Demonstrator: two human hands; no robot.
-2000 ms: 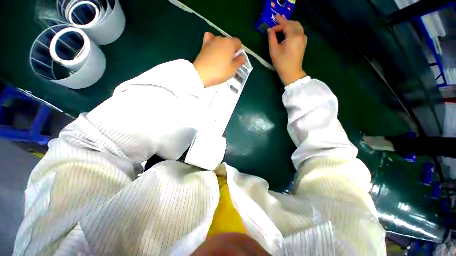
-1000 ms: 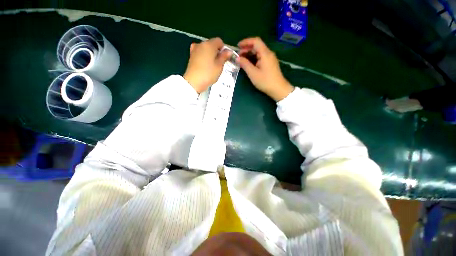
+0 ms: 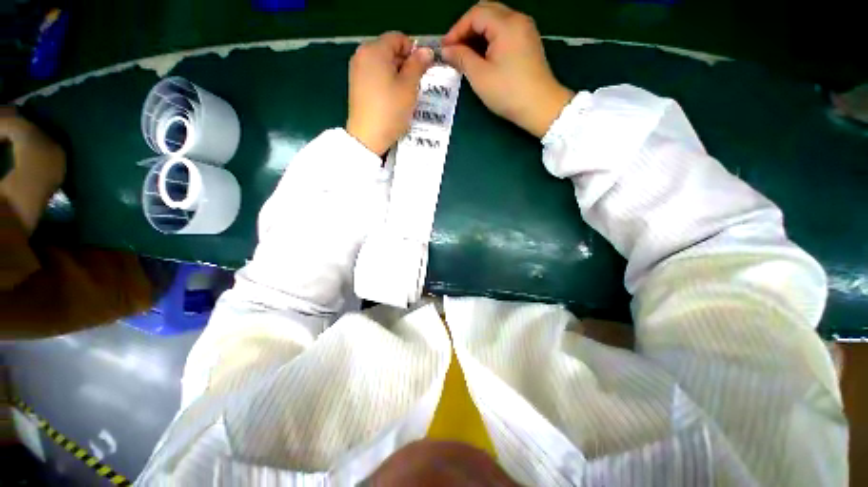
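A white barcode label strip [image 3: 428, 157] with rows of black print runs from my hands down to a folded white bundle [image 3: 391, 271] at the table edge by my smock. My left hand [image 3: 384, 86] pinches the top end of the strip between thumb and fingers. My right hand [image 3: 504, 59] has its thumb and forefinger together at the right side of the same end, touching a small greyish label [image 3: 433, 46] there. Whether that label is off the backing cannot be told.
Two spare label rolls [image 3: 193, 157] stand together at left on the green worktop [image 3: 514, 190]. The conveyor [image 3: 362, 17] lies beyond the worn pale edge, with a blue box [image 3: 48, 43] far left. A person's brown-sleeved arm [image 3: 71, 285] is at left; a blue stool [image 3: 176, 304] is below.
My right hand has come back from the blue box to the strip's end beside my left hand. The view has shifted, that box is no longer ahead, and a brown sleeve now shows at left.
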